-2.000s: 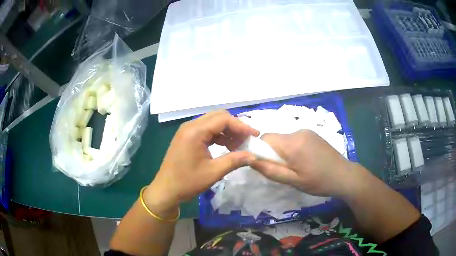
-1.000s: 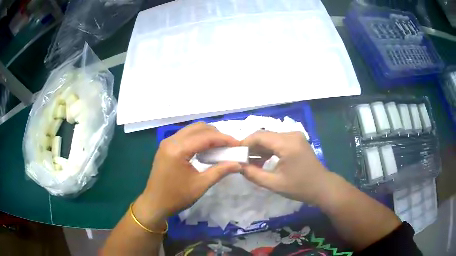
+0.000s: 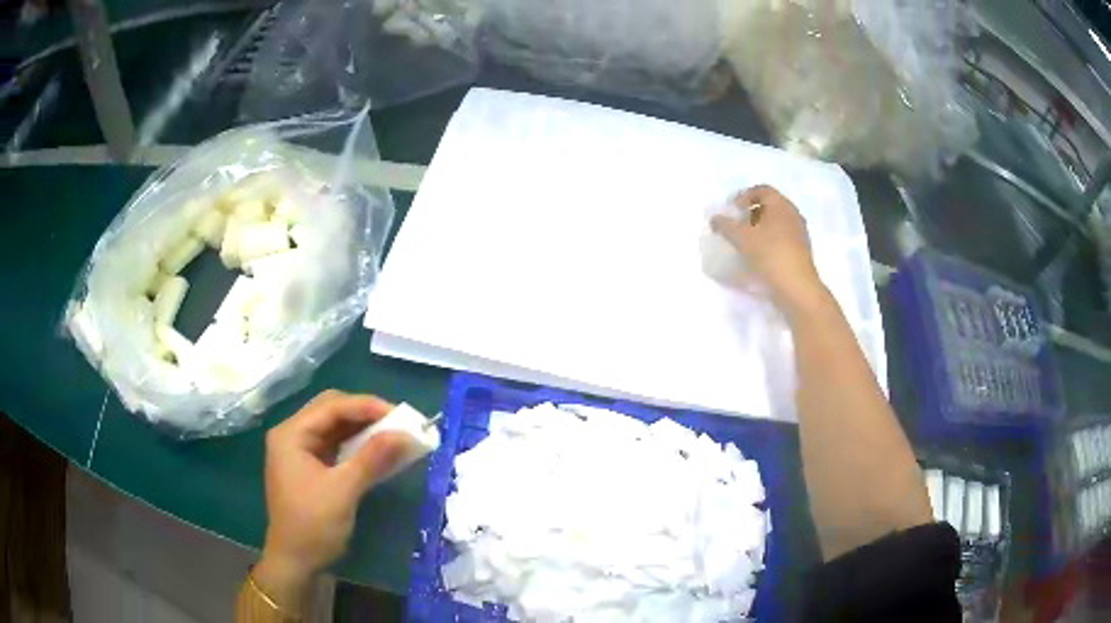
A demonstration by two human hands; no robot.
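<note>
My left hand (image 3: 319, 469) is shut on a white cylinder unit (image 3: 402, 441) at the left edge of the blue plastic basket (image 3: 429, 535). A thin pin sticks out of the unit's right end. My right hand (image 3: 761, 243) is over the white compartment trays (image 3: 548, 231) behind the basket. Its fingers are pinched together near a small whitish, see-through piece, too blurred to tell what it is or whether it is held. Small white pieces (image 3: 609, 511) are heaped in the basket.
A clear plastic bag (image 3: 116, 286) with cream-white cores (image 3: 258, 240) lies at left. A clear blister tray with white cylinders (image 3: 971, 505) is at right, partly hidden by my right sleeve. Blue trays (image 3: 987, 353) stand far right. Filled clear bags (image 3: 841, 85) lie at the back.
My hands have separated. My left hand has moved left with the white unit, and my right hand has moved back over the white trays. The camera view has shifted, showing more of the bench's back.
</note>
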